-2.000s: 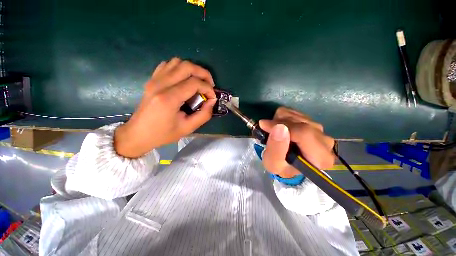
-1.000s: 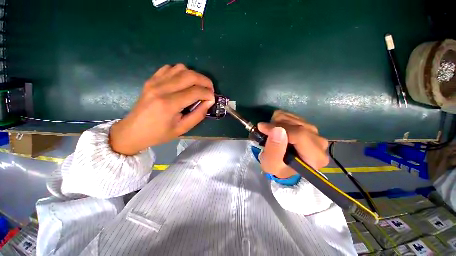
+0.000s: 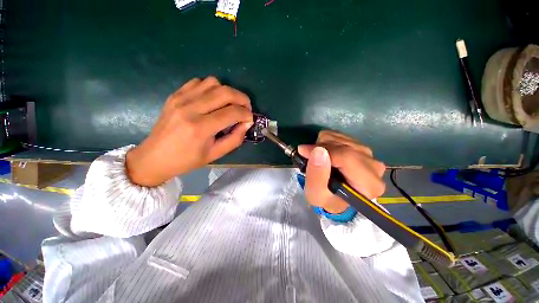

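Observation:
The small dark circuit board [image 3: 257, 128] lies near the bench's front edge, its pale tab [image 3: 272, 127] pointing right. My left hand [image 3: 195, 121] pinches at the board's left end; the silver battery cell with the yellow edge is now mostly hidden under its fingers. My right hand [image 3: 343, 171] grips the black and yellow soldering iron [image 3: 378, 214] like a pen. The iron's tip touches or nearly touches the board beside my left fingertips; the exact contact is too small to tell. A thin silvery line [image 3: 71, 150] runs from the left towards my left sleeve.
Battery cells [image 3: 227, 8] lie at the far edge of view, one with a red lead. A black-handled brush [image 3: 468, 80] and the round tip cleaner [image 3: 505, 86] are at the right. A dark holder [image 3: 22, 127] stands at the left. Wrapped cartons [image 3: 490, 273] are below right.
The silver cell with its yellow edge, seen between my left fingers two seconds ago, is now covered by them. More of the far cells shows. The iron tip stays at the board.

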